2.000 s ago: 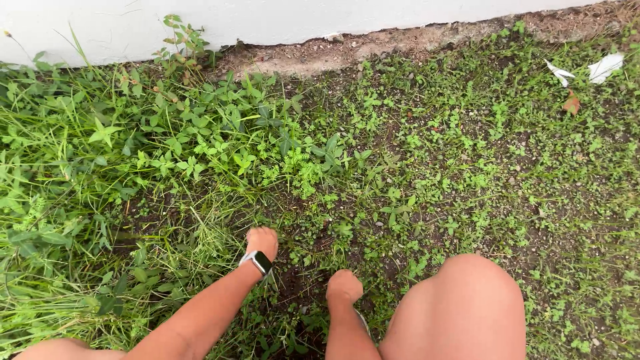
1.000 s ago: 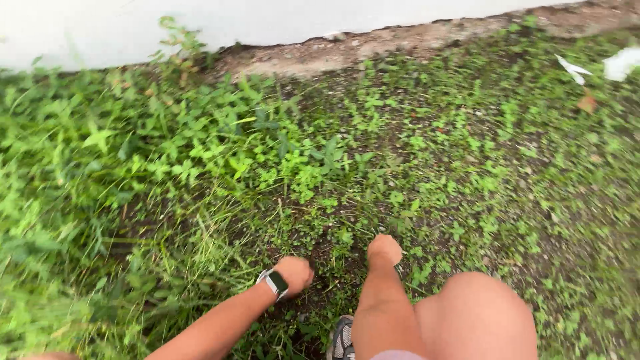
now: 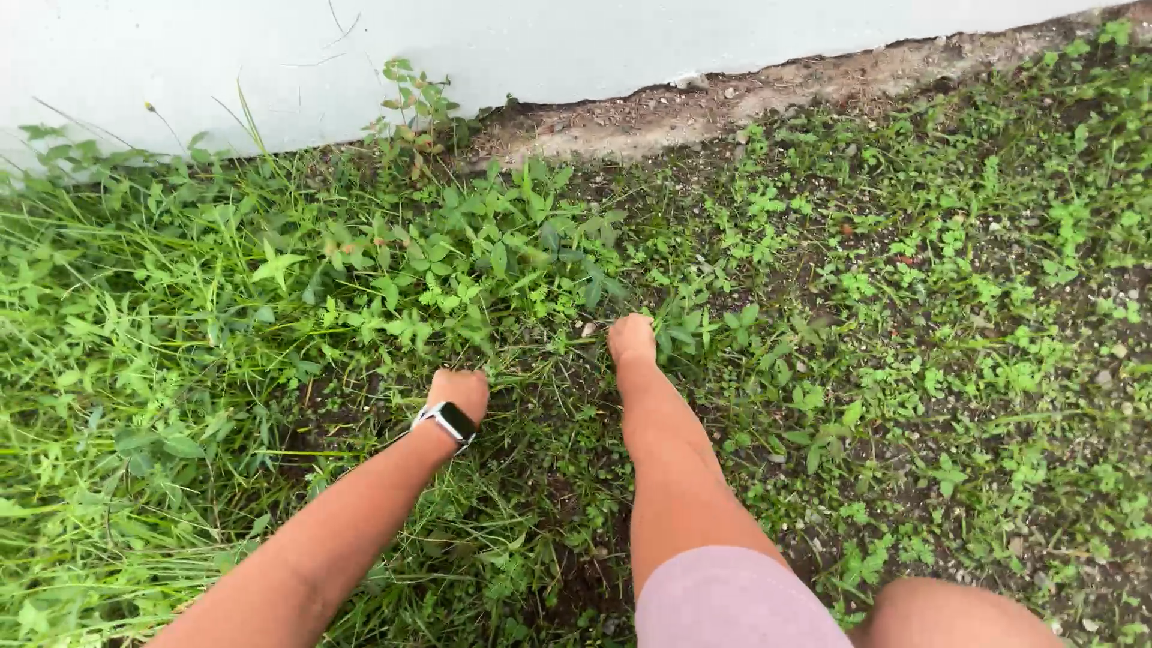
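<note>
Low green weeds (image 3: 468,297) and grass cover dark soil. My left hand (image 3: 461,393), with a smartwatch (image 3: 450,421) on its wrist, is curled down at the weeds left of centre. Its fingertips are hidden, so whether it grips a stem cannot be told. My right hand (image 3: 632,338) reaches farther forward, curled beside a leafy weed (image 3: 688,328). Its fingers point away and are hidden too. The hands are apart, with grass stems and bare soil between them.
A white wall (image 3: 540,45) runs along the top, with a strip of bare, crumbly earth (image 3: 630,121) at its foot. Taller grass (image 3: 90,360) stands at the left. My bare knee (image 3: 954,616) is at the lower right.
Both hands have moved forward over the weeds, the right one farther toward the wall. The view has shifted, and the white scraps at the upper right are out of view.
</note>
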